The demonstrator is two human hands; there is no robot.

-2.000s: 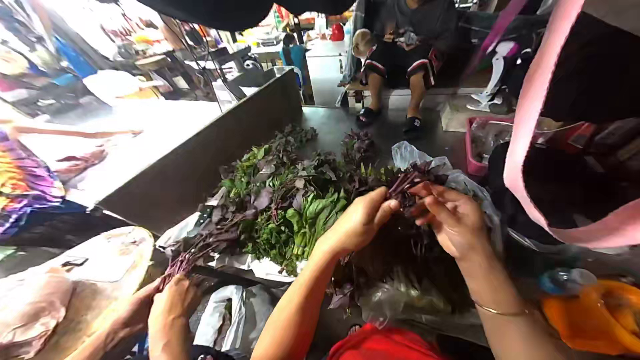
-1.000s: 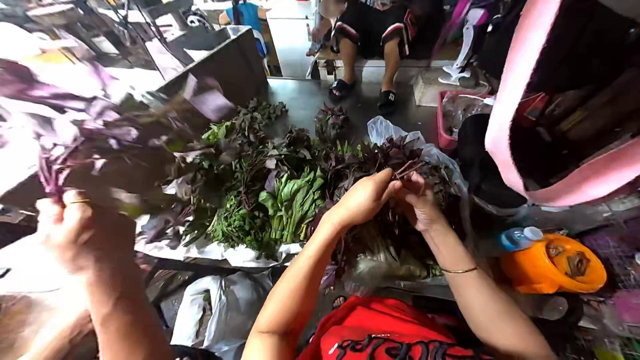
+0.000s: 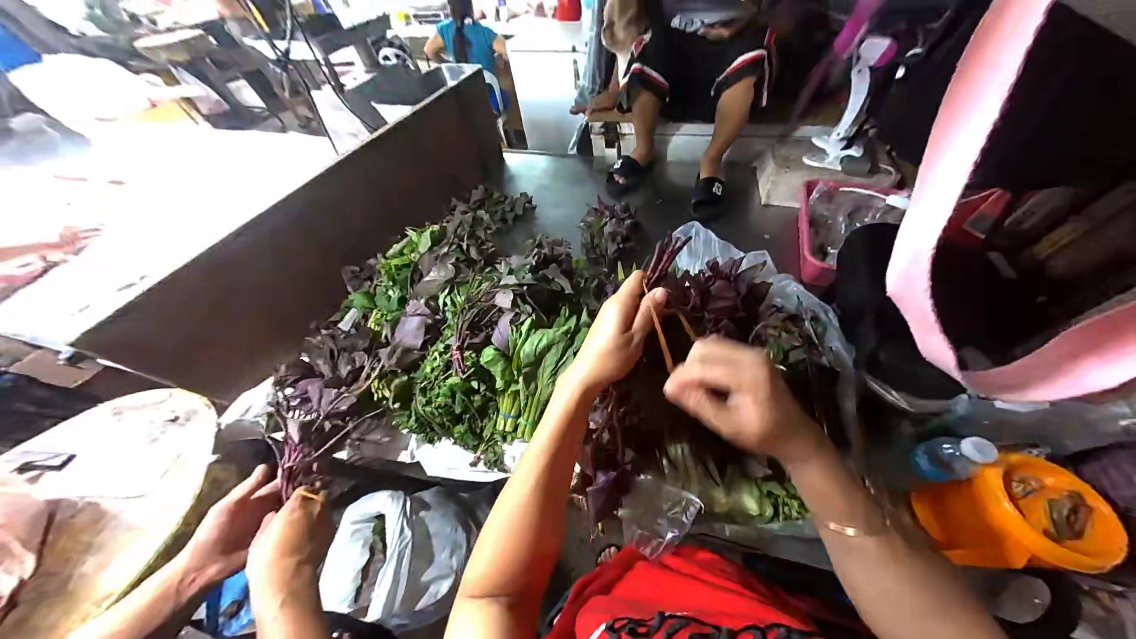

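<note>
My left hand [image 3: 617,333] grips a bunch of purple leafy greens by its stems [image 3: 661,259], the stem ends pointing up and the leaves hanging below. A stretched rubber band [image 3: 662,339] runs from those stems to my right hand [image 3: 741,395], which is blurred, its fingers curled on the band. Heaped bunches of purple and green leaves [image 3: 461,328] lie left of my hands, one green bunch [image 3: 537,368] tied near its base. More purple leaves [image 3: 723,293] fill a clear plastic bag [image 3: 825,328] on the right.
At lower left, another person's hands [image 3: 266,519] hold a purple bunch [image 3: 306,426] beside a round wooden board [image 3: 169,435]. A metal partition [image 3: 311,231] borders the heap. An orange container [image 3: 985,515], a water bottle [image 3: 950,459] and a pink basket [image 3: 812,240] stand right. A person's sandalled feet [image 3: 707,191] are ahead.
My right hand has drawn away from the stems, stretching the rubber band; earlier both my hands were together at the bunch. The other person's purple bunch, raised a second ago, is down at lower left.
</note>
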